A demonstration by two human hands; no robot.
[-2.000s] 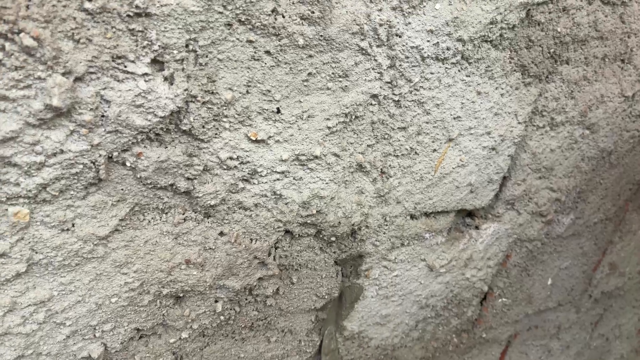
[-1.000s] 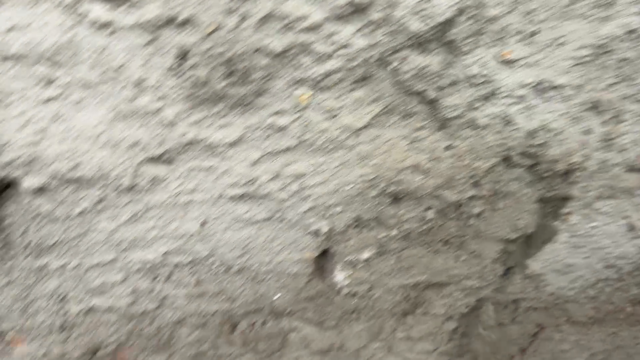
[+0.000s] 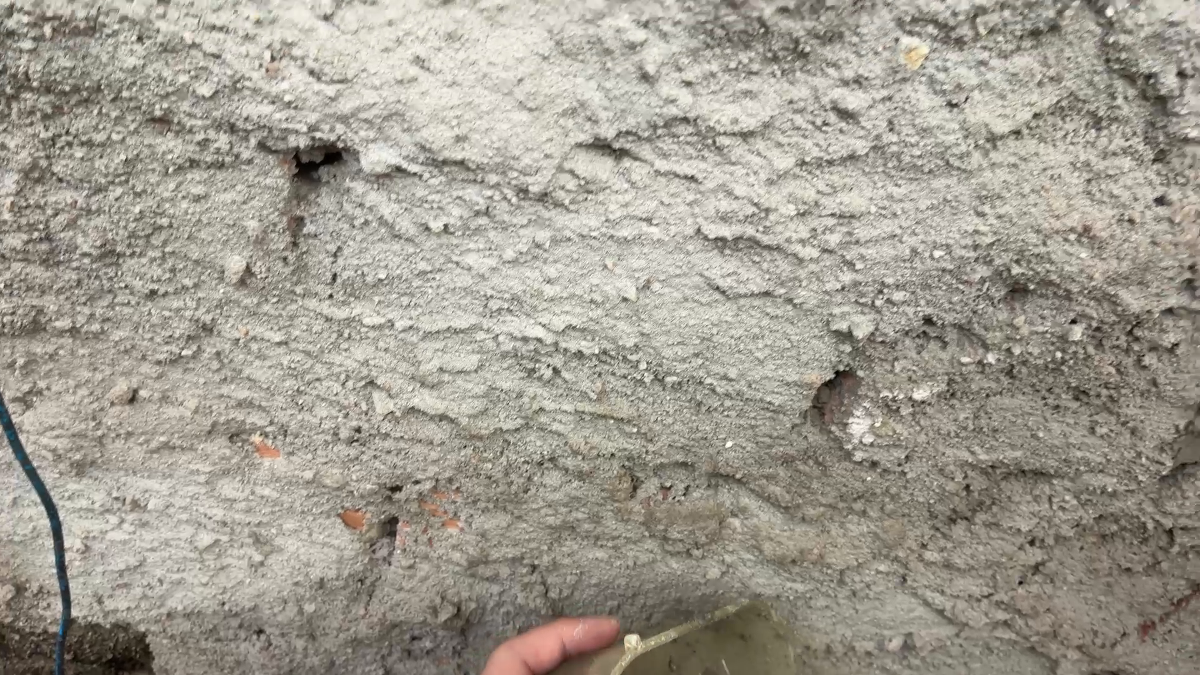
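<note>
At the bottom edge of the head view, a finger of what appears to be my left hand (image 3: pixel 553 647) shows beside a mortar-smeared edge (image 3: pixel 670 637). The edge slants up to the right and belongs to a dull greenish object, perhaps a container or a tool; most of it is cut off by the frame. Whether the hand grips it cannot be told. My right hand is not in view. Behind them, a wall surface of rough grey mortar (image 3: pixel 581 356) fills the view.
The mortar has a dark hole (image 3: pixel 319 161) at upper left and another hole (image 3: pixel 836 394) at right. Reddish brick-like patches (image 3: pixel 352 519) show at lower left. A blue cord (image 3: pixel 49 525) hangs along the left edge, above a dark gap (image 3: pixel 80 649) at the bottom left corner.
The view has shifted left along the wall. The finger, the smeared edge and the blue cord have come into sight; neither earlier frame shows them.
</note>
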